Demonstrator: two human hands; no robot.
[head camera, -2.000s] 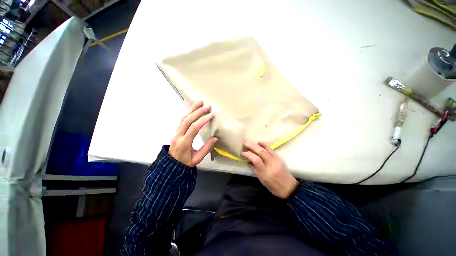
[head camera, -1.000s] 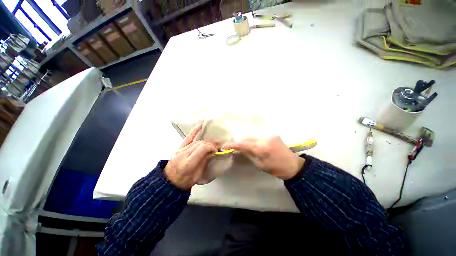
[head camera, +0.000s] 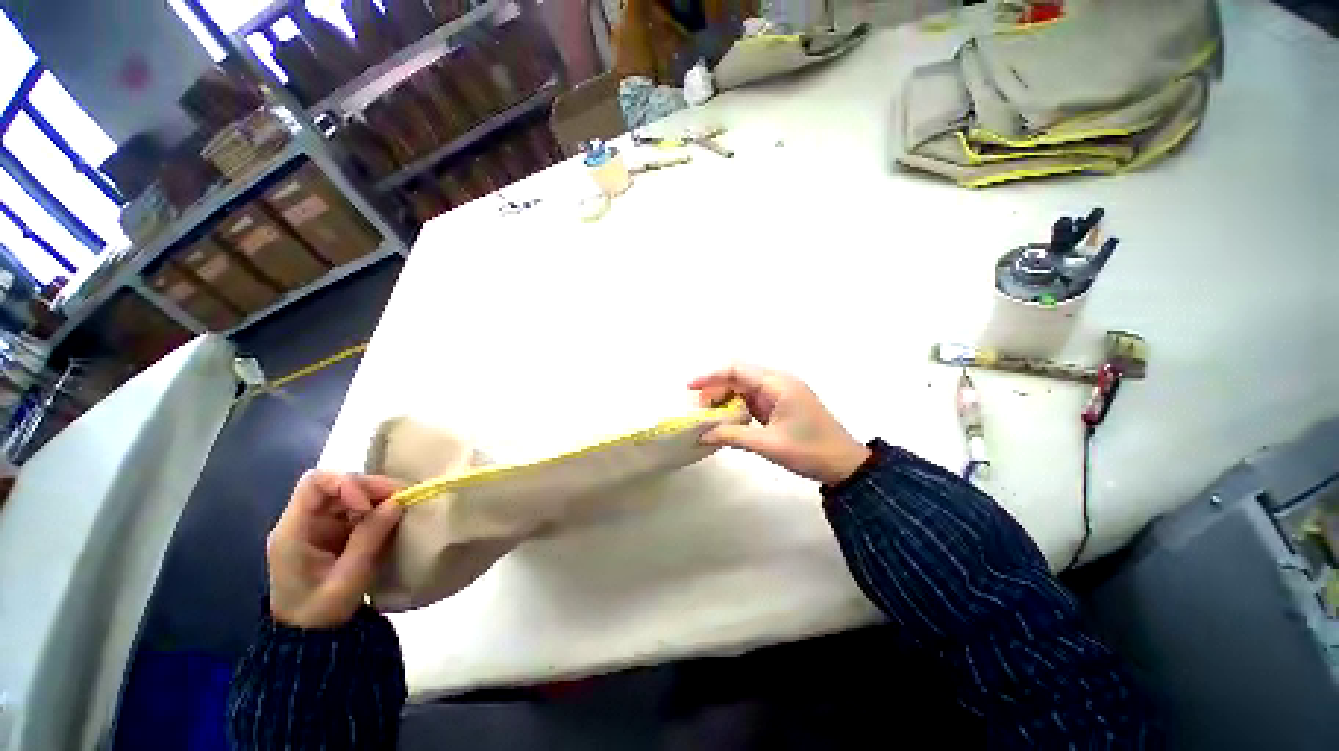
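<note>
A beige handbag body is held up at the near edge of the white table, its yellow edge stretched between my hands and facing up. My left hand pinches the left end of the yellow edge between thumb and fingers. My right hand pinches the right end. The soft beige material hangs below the edge, and a fold of it stands up behind the left part. The inside of the bag is hidden.
On the white table, a tool pot, a brush-like tool, a pale pen-like tool and a red corded tool lie to the right. Yellow-edged bags are stacked at the back. A small pot stands farther away.
The bag has gone from lying flat to being bunched, and now is raised with its yellow edge stretched. My hands have moved apart, the left hand leftward. The view has tilted up.
</note>
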